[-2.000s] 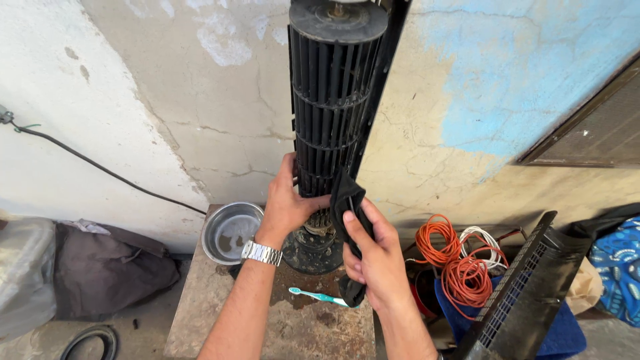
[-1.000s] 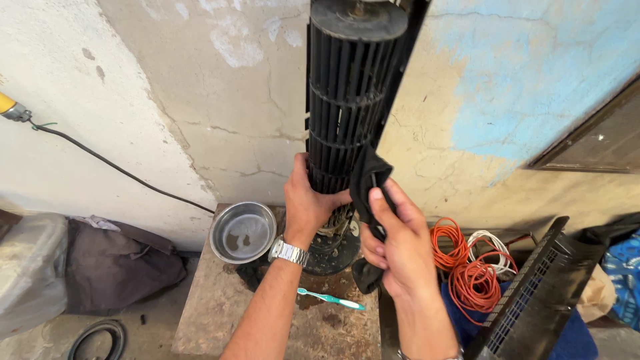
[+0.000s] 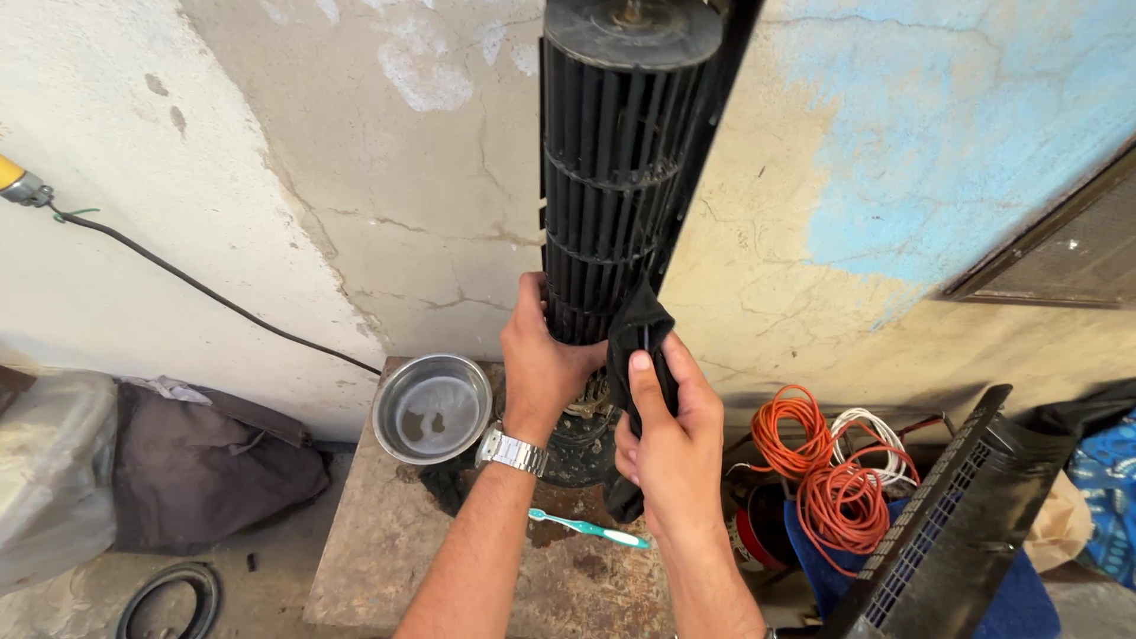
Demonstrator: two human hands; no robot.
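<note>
A black cylindrical blower wheel (image 3: 612,186) of a tower fan stands upright near the wall, its dark base (image 3: 577,448) on a worn table. My left hand (image 3: 550,359), with a metal watch at the wrist, grips the wheel low down. Between the thumb and fingers of my right hand (image 3: 666,417) is a black cloth (image 3: 641,333), which lies against the wheel's lower right side; a thin dark strip shows along the cloth by my thumb. A teal and white toothbrush (image 3: 590,528) lies on the table below my hands.
A metal bowl (image 3: 433,408) with a little liquid stands on the table (image 3: 355,568) at left. Orange cord coils (image 3: 843,506), a white coil (image 3: 874,444) and a slotted black housing (image 3: 967,524) are at right. A dark cable (image 3: 222,300) runs along the wall. Bags (image 3: 213,466) lie at left.
My left hand stays around the lower part of the wheel, and my right hand still holds the cloth beside it. The view has shifted somewhat, bringing the yellow fitting on the cable into sight.
</note>
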